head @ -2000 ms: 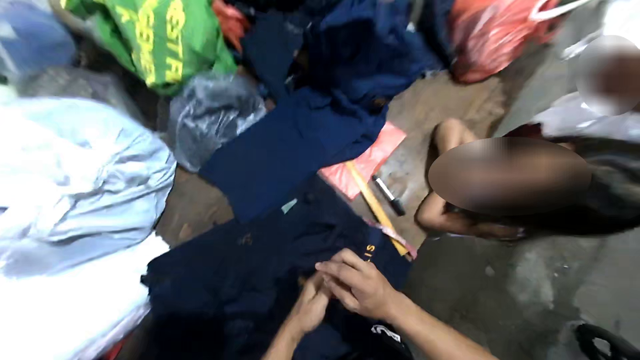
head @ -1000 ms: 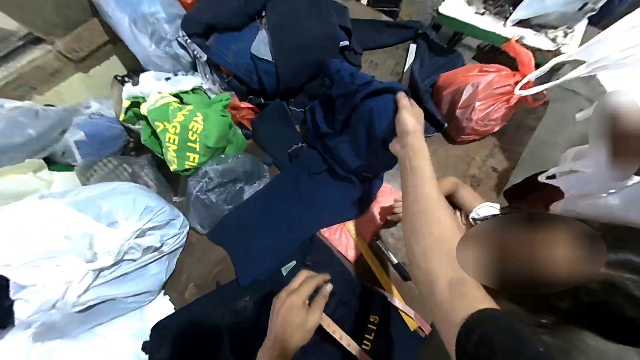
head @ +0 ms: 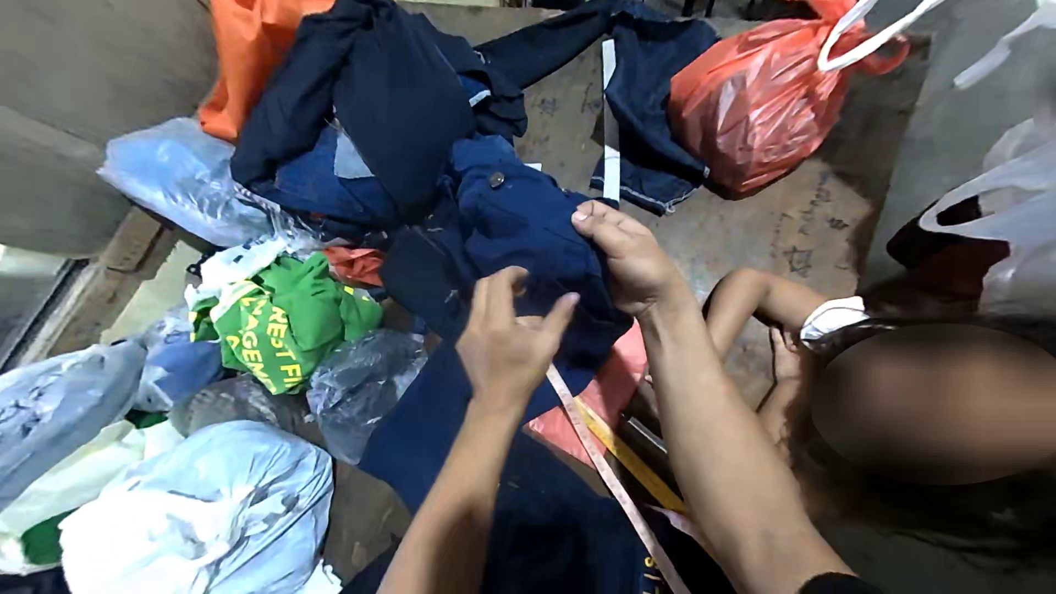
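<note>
Navy trousers (head: 528, 206) with a metal button at the waist lie bunched near the middle, one leg spread toward the lower left. My right hand (head: 631, 256) grips their right edge, thumb on top. Over the cloth is my left hand (head: 511, 334), fingers spread; a pale measuring tape (head: 606, 470) runs from beneath it to the bottom edge, and whether the fingers pinch it cannot be told. A yellow ruler (head: 631, 458) lies beside the tape on a pink plastic piece (head: 602, 396). More dark cloth with yellow lettering (head: 648, 573) is below.
A person leans in at the right, forearms (head: 763, 305) near my right arm. A red plastic bag (head: 759, 99) stands at the upper right. Dark garments (head: 396, 107) are heaped behind the trousers. Plastic bags (head: 239, 495) and a green cloth (head: 289, 322) lie at the left.
My left hand has moved from the lower dark cloth up to the bunched trousers. My hands were together two seconds ago; one second ago my right hand reached the trousers. The view has shifted.
</note>
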